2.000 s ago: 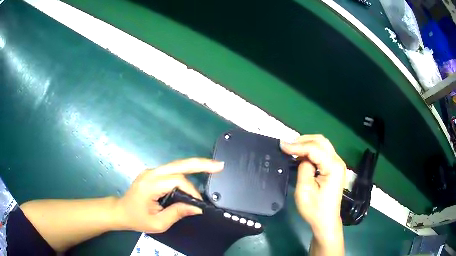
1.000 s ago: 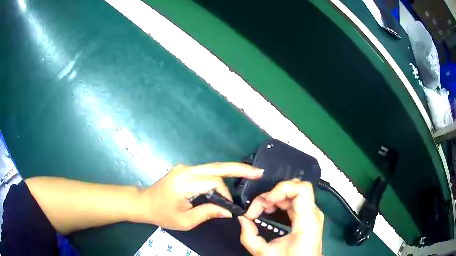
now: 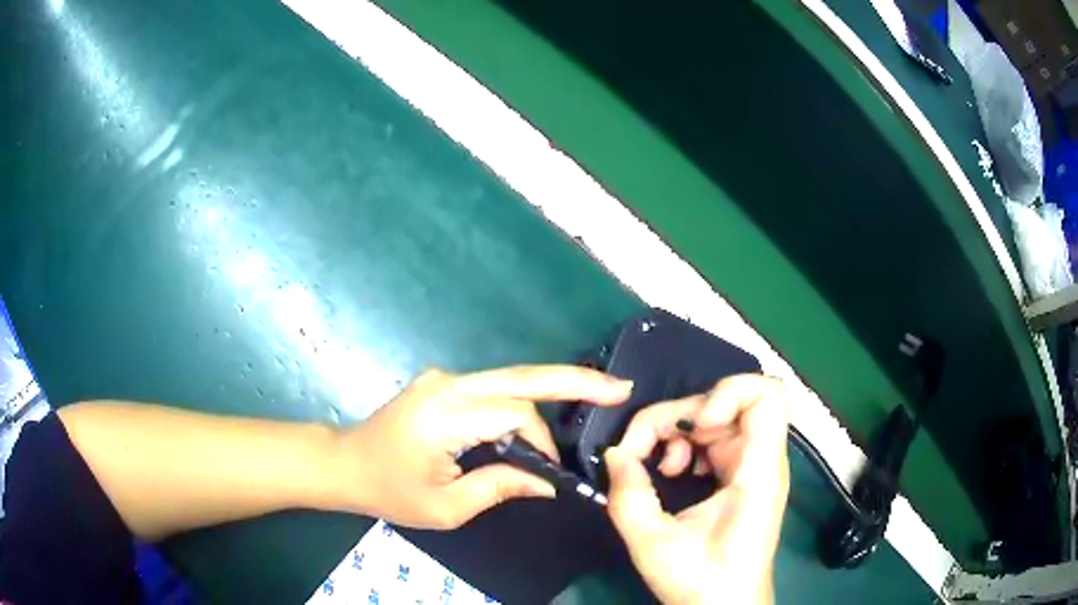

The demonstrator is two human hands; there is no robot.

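The black square unit (image 3: 662, 369) lies face down, tilted, its lower right part hidden behind my right hand. My left hand (image 3: 443, 455) holds the folded black pad sheet (image 3: 508, 546) between thumb and fingers, its index finger resting on the unit's left side. My right hand (image 3: 709, 485) is over the unit's lower corner, with a tiny black pad (image 3: 686, 425) at a fingertip. Its thumb is at the sheet's edge, where a few white dots show. One pale screw recess (image 3: 647, 325) shows at the unit's upper corner.
The power cord bundle (image 3: 869, 508) lies over the white edge strip (image 3: 567, 195) at the right, its plug (image 3: 913, 345) on the green conveyor belt (image 3: 709, 225). White backing paper with blue print (image 3: 384, 573) lies under the sheet. Clear plastic bags (image 3: 1005, 124) are at the upper right.
Over the last second my right hand has moved slightly up from the sheet's dotted edge, and a black pad now shows at its fingertip. Earlier it held the unit's right side.
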